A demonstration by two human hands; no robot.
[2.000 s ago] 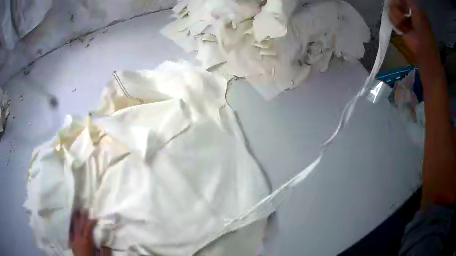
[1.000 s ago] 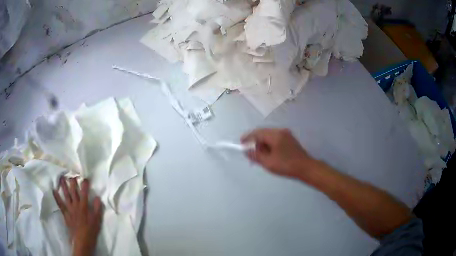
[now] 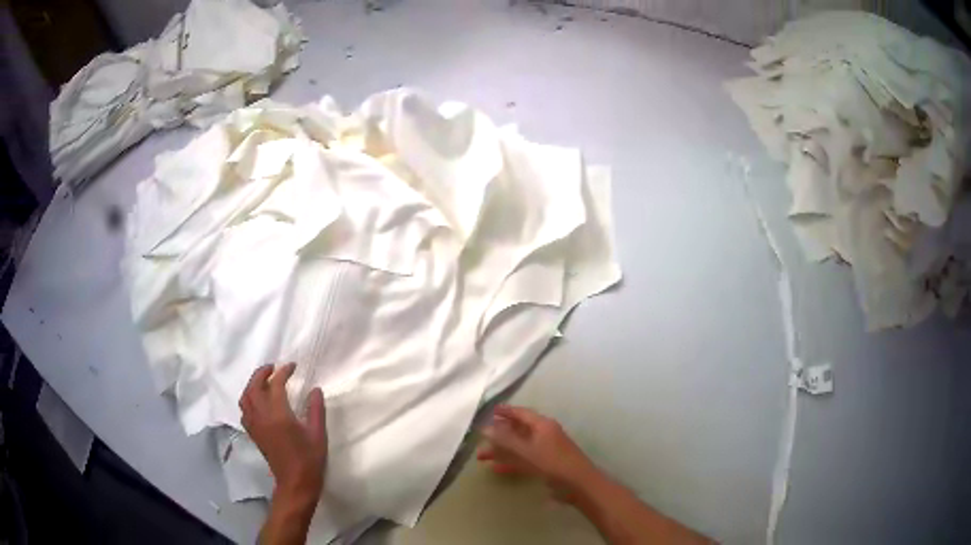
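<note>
A wide heap of cream-white garment panels [image 3: 383, 287] lies loosely layered on the pale table, with wrinkled upper layers and a thin seam line near its middle. My left hand [image 3: 285, 436] rests on the heap's near part, thumb apart from the fingers. My right hand [image 3: 532, 452] is beside the heap's lower right edge, slightly blurred, fingers curled; whether they pinch the cloth edge cannot be told. A narrow white tie strip [image 3: 788, 309] with a small white tag [image 3: 817, 378] lies lengthwise on the table to the right.
A heap of small cream cut pieces [image 3: 862, 170] is at the far right. A side bundle of folded white pieces [image 3: 176, 75] lies at the upper left. The pale table [image 3: 660, 351] has its curved edge at the left, with dark areas beyond it.
The view has turned left, bringing the side bundle in. My right hand has let go of the white strip, which lies on the table, and is now at the panel heap's edge.
</note>
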